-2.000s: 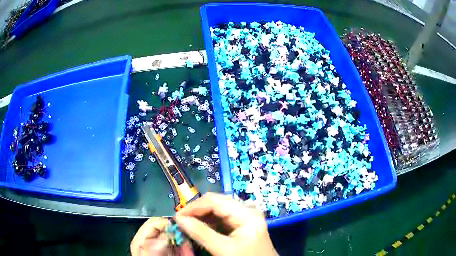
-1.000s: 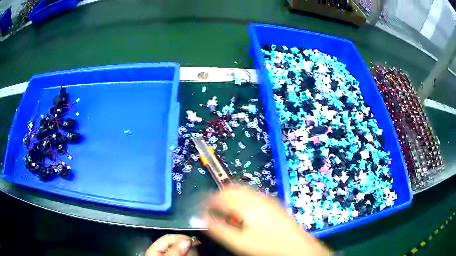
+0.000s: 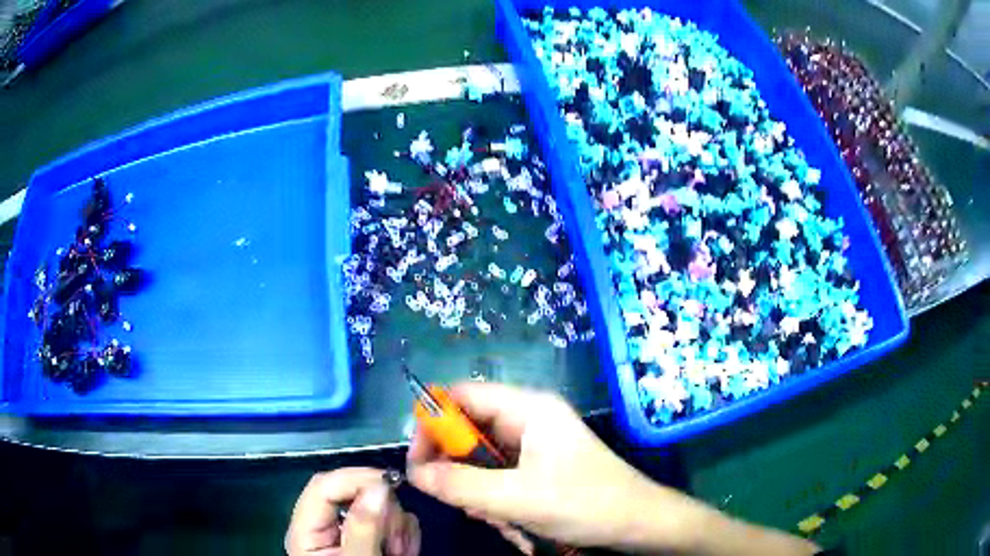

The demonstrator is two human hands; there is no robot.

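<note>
The orange-and-black utility knife is in my right hand, its blade pointing up and to the left. My right hand is closed around the handle at the bench's near edge. My left hand is at the bottom of the picture, just left of my right hand, partly cut off by the frame. Its fingertips pinch a small dark piece, mostly hidden by the fingers. The blade tip is above and a little right of the piece, apart from it.
A left blue tray holds dark wired units. Small clear plates, red wires and several cross-shaped parts lie between the bins. A large blue bin is full of turquoise, white and black parts. Clear packs of components lie far right.
The knife has left its place among the clear plates and is in my right hand. The turquoise piece seen earlier between my fingers no longer shows. The view has shifted.
</note>
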